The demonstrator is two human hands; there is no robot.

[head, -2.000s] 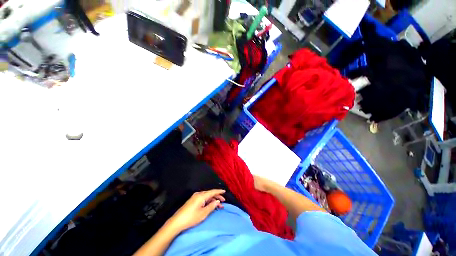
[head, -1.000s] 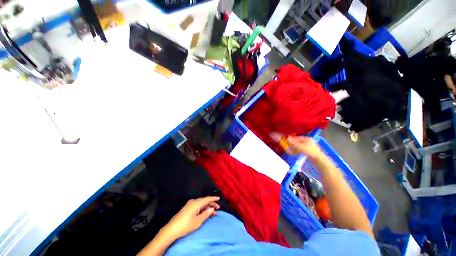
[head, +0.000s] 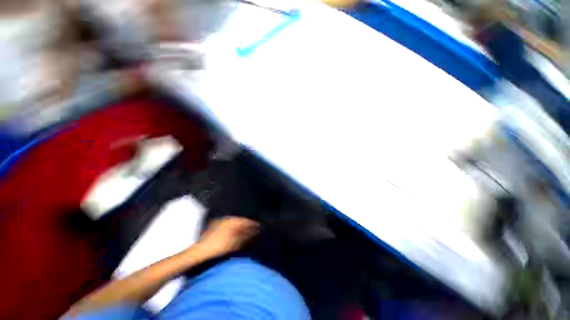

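Observation:
The frame is strongly blurred. My left hand (head: 232, 234) is at the lower middle, beside my blue-clothed body and over the dark area below the table edge. Its fingers look curled, but I cannot tell whether it holds anything. My right hand is out of the picture. A large spread of red cloth (head: 37, 206) fills the left side. A small blurred patch of red (head: 355, 313) shows at the bottom edge.
The long white table (head: 350, 112) with a blue edge runs diagonally from upper left to lower right. A white bench top (head: 164, 235) lies behind my left forearm. A pale elongated object (head: 128, 178) is beside the red cloth. Blurred machine parts (head: 506, 219) stand at the right.
The view has swung far to the left. The crates, the phone and the red cloth on my lap have left the picture, and so has my right hand. A large red spread now shows at left.

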